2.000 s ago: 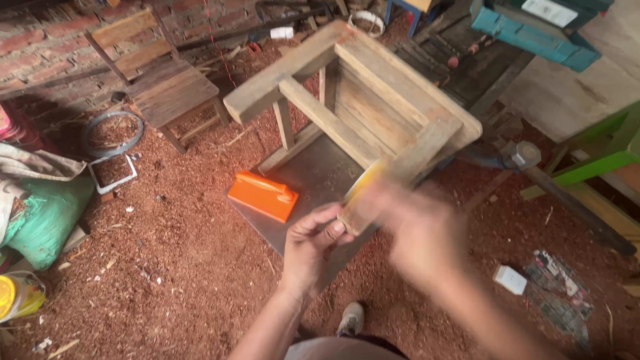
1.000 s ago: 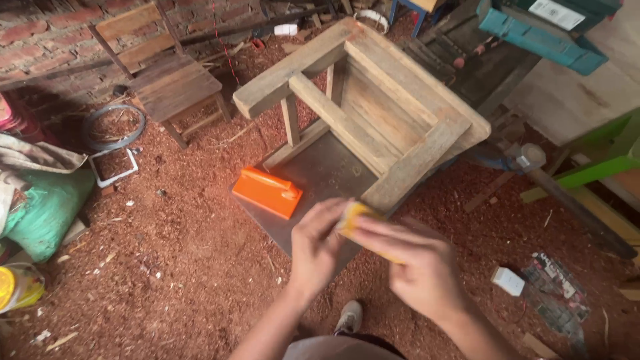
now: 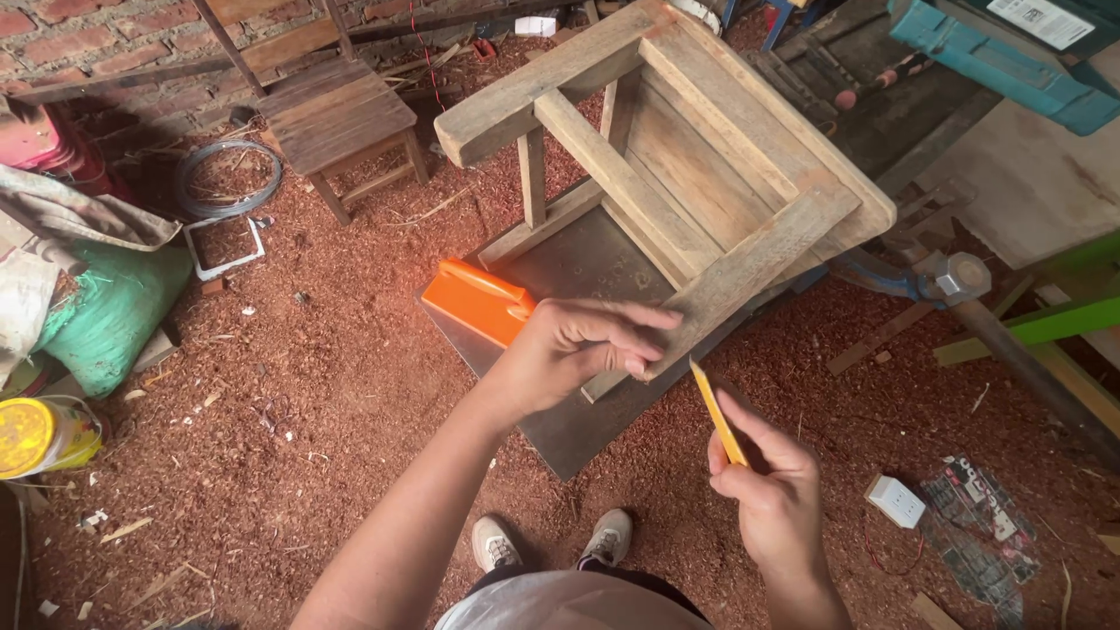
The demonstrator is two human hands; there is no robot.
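Note:
A small wooden stool frame (image 3: 752, 254) lies on its side on a dark metal-topped table (image 3: 577, 433), its legs pointing toward me and to the left. My left hand (image 3: 582, 346) touches the end of its nearest leg with spread fingertips. My right hand (image 3: 770, 481), just right of that leg end, grips a yellow carpenter's pencil (image 3: 719, 416), whose point faces up toward the wood. An orange plastic tool with a handle (image 3: 477, 302) lies on the table's left corner, partly behind my left hand.
A wooden chair (image 3: 337, 114) stands at the back left near a wire coil (image 3: 229, 179). Green sack (image 3: 114, 306) and yellow bucket (image 3: 44, 437) are at the left. A teal case (image 3: 1006, 66) is at the upper right. A white socket box (image 3: 895, 501) lies on the shavings-covered floor.
My hands have moved apart; a second ago they were together at the yellow item. My left hand now touches the leg end, while my right holds the pencil lower right. The view has shifted closer.

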